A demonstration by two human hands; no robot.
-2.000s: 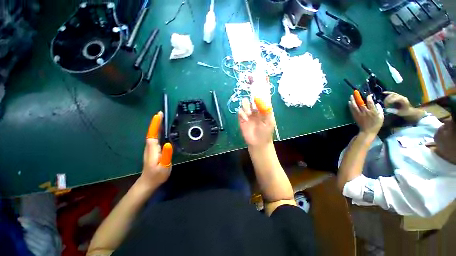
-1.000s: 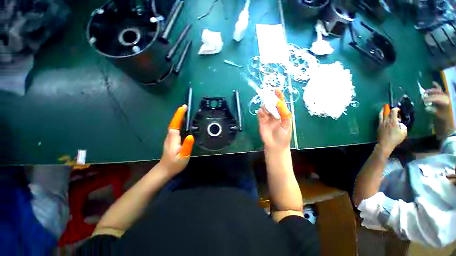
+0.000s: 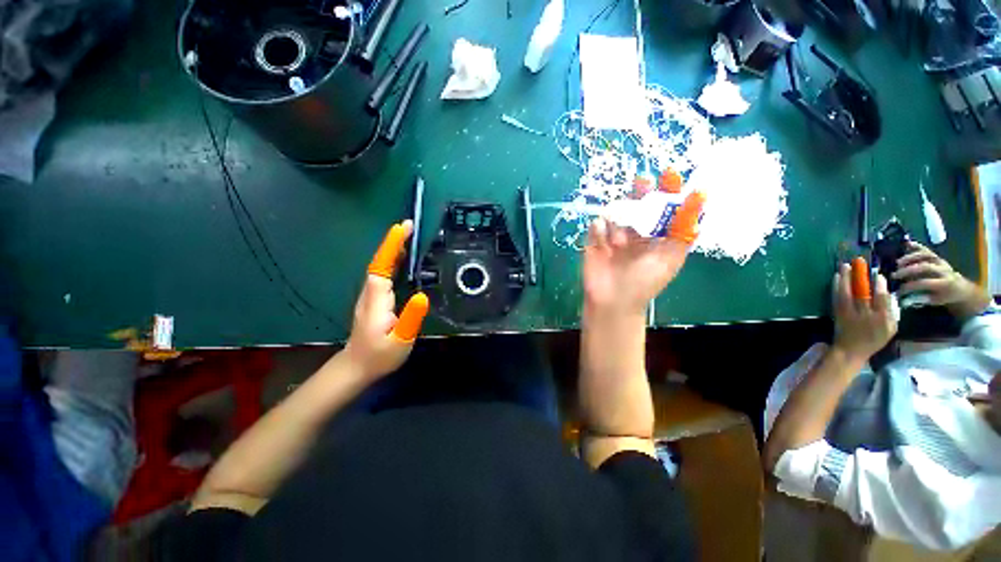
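A black round housing [image 3: 472, 277] with a pale-ringed centre hole lies flat at the bench's front edge. One black rod [image 3: 416, 231] stands along its left side and another rod [image 3: 531, 236] along its right. My left hand [image 3: 382, 302], with orange cots on thumb and index finger, is at the housing's left side, fingers apart, the index fingertip against the left rod. My right hand [image 3: 637, 258] holds a white glue bottle [image 3: 648, 212] with a blue marking. Its long thin nozzle points left, its tip at the upper part of the right rod; contact is unclear.
A large black cylinder housing [image 3: 329, 126] with rods is upper left. Crumpled tissue [image 3: 470, 71], another white bottle [image 3: 544, 38] and a white card [image 3: 613, 82] lie behind. Tangled white cords [image 3: 598, 143] and a white bundle [image 3: 746, 198] are right. A person [image 3: 878, 406] works at far right.
My right hand has turned and moved right; the bottle's nozzle has swung from up-left to the right rod. My left hand stays beside the housing. The view has shifted.
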